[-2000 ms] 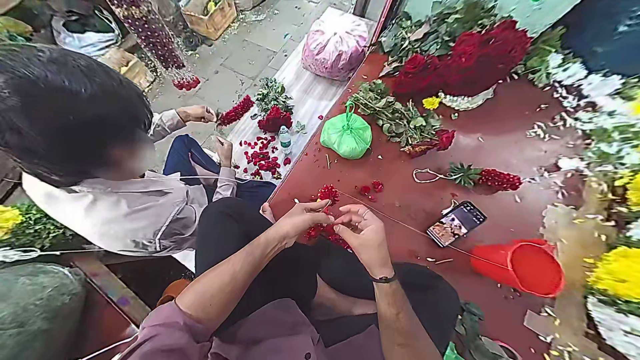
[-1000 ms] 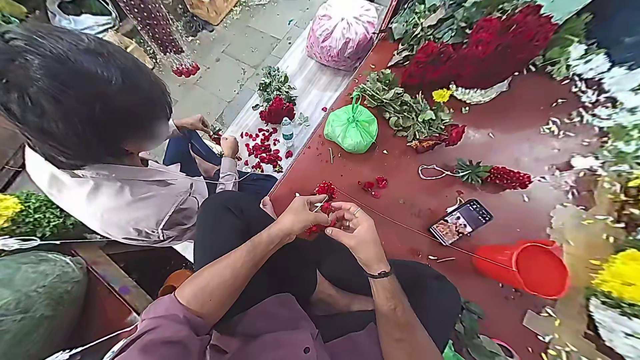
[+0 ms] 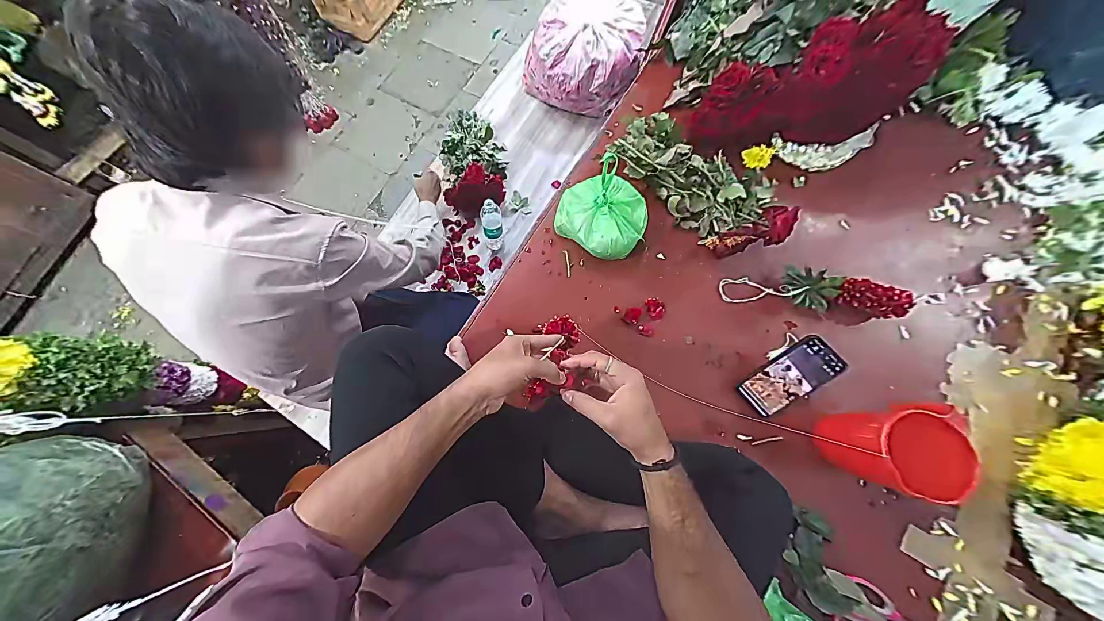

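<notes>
My left hand (image 3: 516, 366) pinches a string of red petals or blossoms (image 3: 561, 329) above my lap, with a thin pale stick or needle between the fingers. Close on its right, my right hand (image 3: 614, 397) has thumb and fingertips on red petals of the same cluster. A thin thread (image 3: 716, 405) runs from the cluster across the red surface to an orange-red plastic cup (image 3: 849, 440) lying on its side. A few loose red petals (image 3: 640, 316) lie just beyond my hands. A smartphone (image 3: 792, 375) with a lit screen lies to the right.
A green tied plastic bag (image 3: 602, 211), leafy stems (image 3: 690, 177) and a heap of red roses (image 3: 819, 73) lie ahead. A finished red garland piece (image 3: 871, 297) is at right. A person (image 3: 233, 259) sits at left, near a small bottle (image 3: 492, 224) and a pink-filled bag (image 3: 586, 60).
The person at left has moved an arm forward to the red roses beside the small bottle. My hands stay close together at the red cluster, with small finger shifts.
</notes>
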